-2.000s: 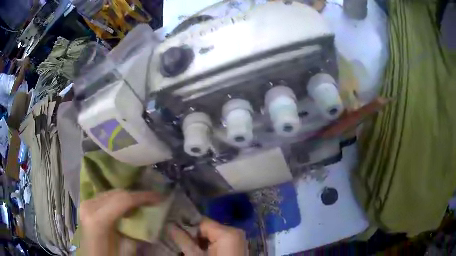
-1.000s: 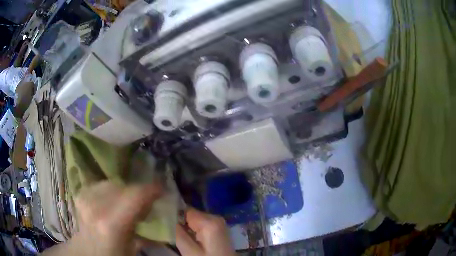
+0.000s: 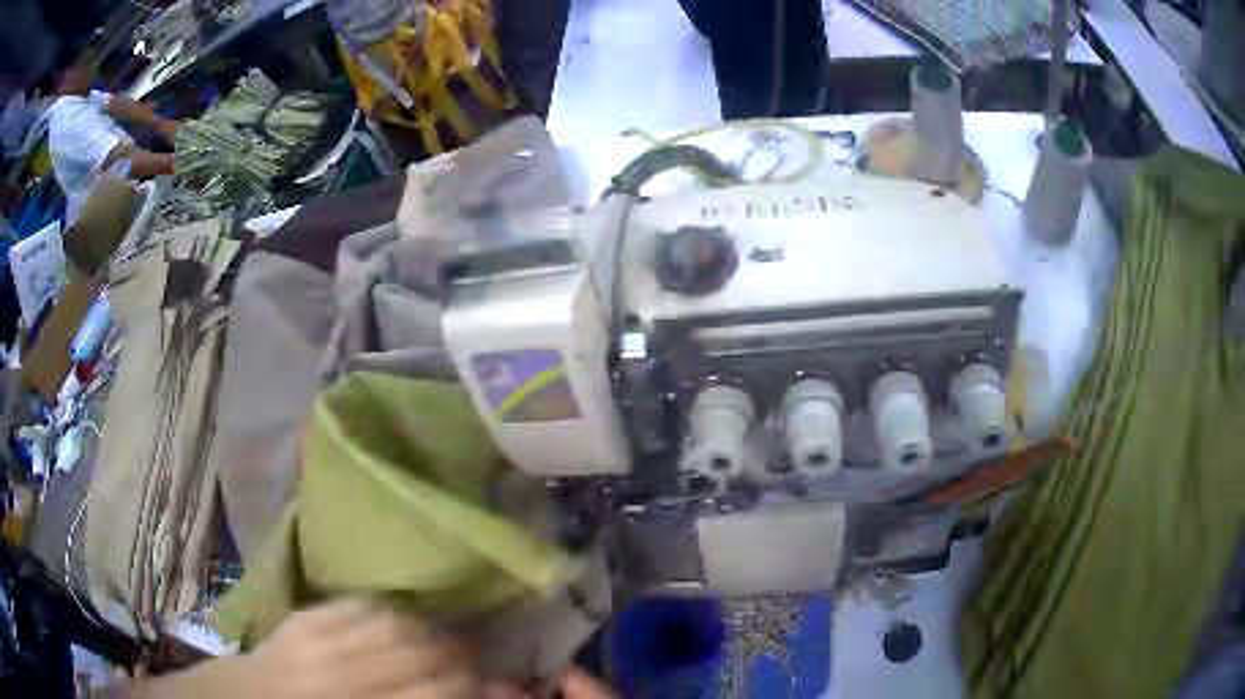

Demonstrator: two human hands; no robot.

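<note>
An olive-green fabric piece [image 3: 396, 505] lies folded on a grey-brown panel [image 3: 567, 621] at the left of the white overlock machine [image 3: 819, 246], just below its head with the purple-yellow label. My left hand [image 3: 369, 662] lies over the lower edge of the fabric, blurred and cut off by the bottom edge; its fingertips are not clear. My right hand [image 3: 584, 686] shows only as a small bit of finger at the bottom edge, by the fabric. The needle area is hidden behind the machine head and cloth.
A stack of olive-green pieces [image 3: 1133, 451] hangs at the right. Beige pieces [image 3: 157, 437] are stacked at far left. Thread cones [image 3: 1058, 184] stand behind the machine. A blue tray [image 3: 806, 655] holds lint. A reddish-brown tool [image 3: 1004, 471] lies on the machine's right front. A person [image 3: 89, 137] is at upper left.
The view has shifted, so the machine sits further right and more of the background shows. The olive-green piece now lies more open. Both hands are lower in the picture, the right nearly out.
</note>
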